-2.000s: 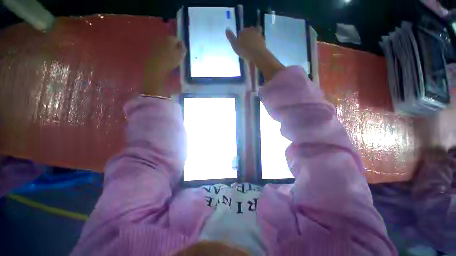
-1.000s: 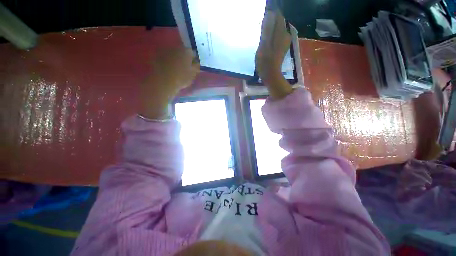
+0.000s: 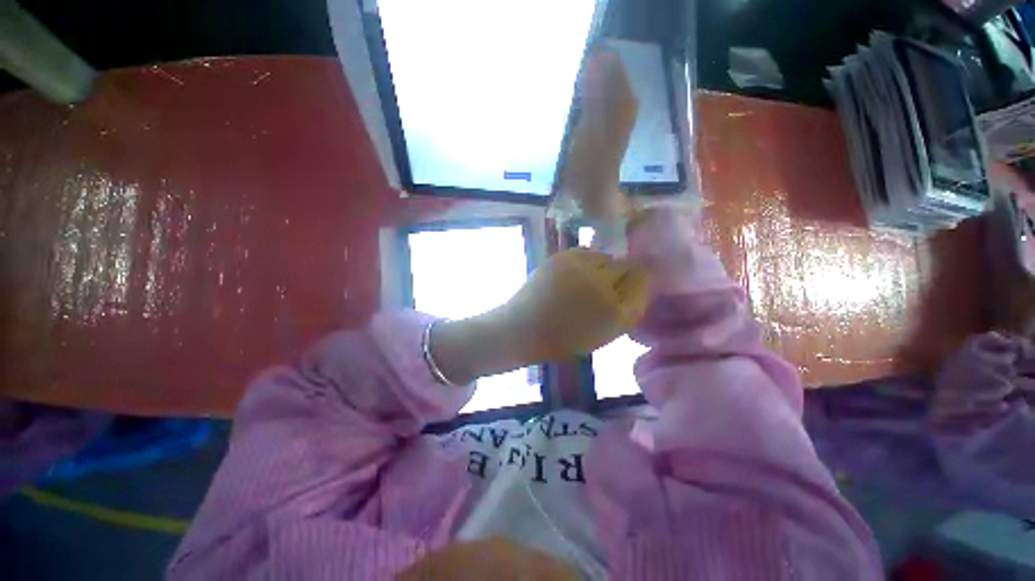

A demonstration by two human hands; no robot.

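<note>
A large-looking tablet with a glowing white screen (image 3: 482, 91) is raised at the top centre, its white sleeve along its left edge. My right hand (image 3: 599, 131) is at its right edge and grips it there. A second tablet (image 3: 656, 125) shows behind that hand. My left hand (image 3: 573, 301) lies across the two near tablets, its fingers curled; whether it holds anything is hidden. The near left tablet (image 3: 465, 267) glows white, partly covered by my left hand. The near right tablet (image 3: 616, 369) is mostly hidden under my hand and sleeve.
The tablets lie on a red-orange film-covered bench (image 3: 216, 204). A stack of tablets and white sleeves (image 3: 908, 136) stands at the right. A clear plastic scrap (image 3: 755, 68) lies on the dark belt (image 3: 783, 23). Another person's sleeve (image 3: 987, 380) is at the right edge.
My left hand has moved from the upper tablet's left side rightward and nearer, over the near tablets. The upper tablet was lifted and looks larger; its left edge has shifted left.
</note>
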